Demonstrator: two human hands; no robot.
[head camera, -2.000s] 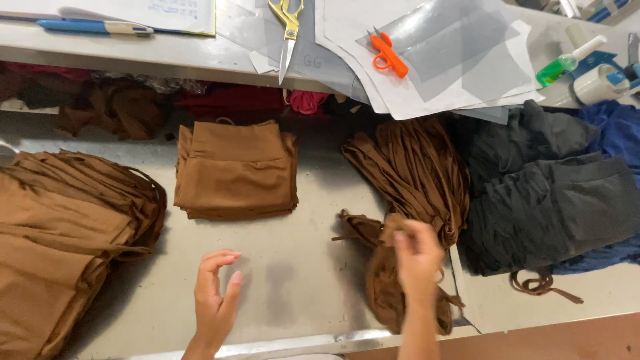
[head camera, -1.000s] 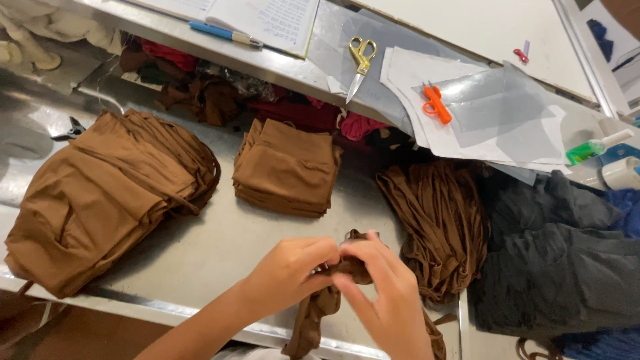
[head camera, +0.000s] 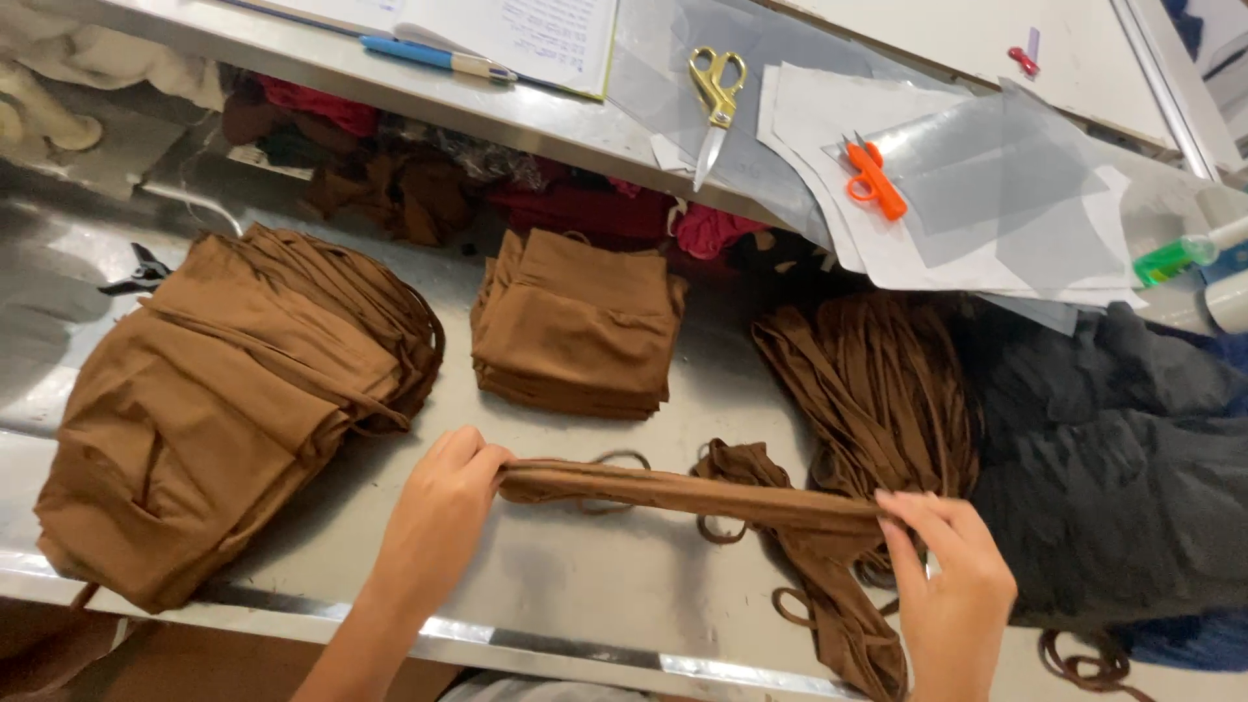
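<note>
A narrow brown fabric piece (head camera: 682, 490) is stretched nearly level between my hands, above the metal table. My left hand (head camera: 450, 507) pinches its left end; my right hand (head camera: 941, 561) pinches the right end. More brown cloth (head camera: 838, 604) hangs down beside my right hand, with thin cord loops about it. Beyond my hands sits a folded stack of brown fabric (head camera: 580, 331). A larger brown fabric pile (head camera: 205, 419) lies left of my left hand. Behind my right hand is a bundle of brown strips (head camera: 877, 390).
Black fabric (head camera: 1121, 487) is heaped at the right. On the raised shelf (head camera: 322, 68) lie gold-handled scissors (head camera: 717, 102), orange thread snips (head camera: 873, 180), paper sheets (head camera: 809, 146), a blue pen (head camera: 434, 58) and an open notebook (head camera: 526, 39). Black clips or snips (head camera: 138, 271) lie far left.
My hands were together over the bunched brown cloth one second ago; they have moved apart, and a strip of it is now stretched between them.
</note>
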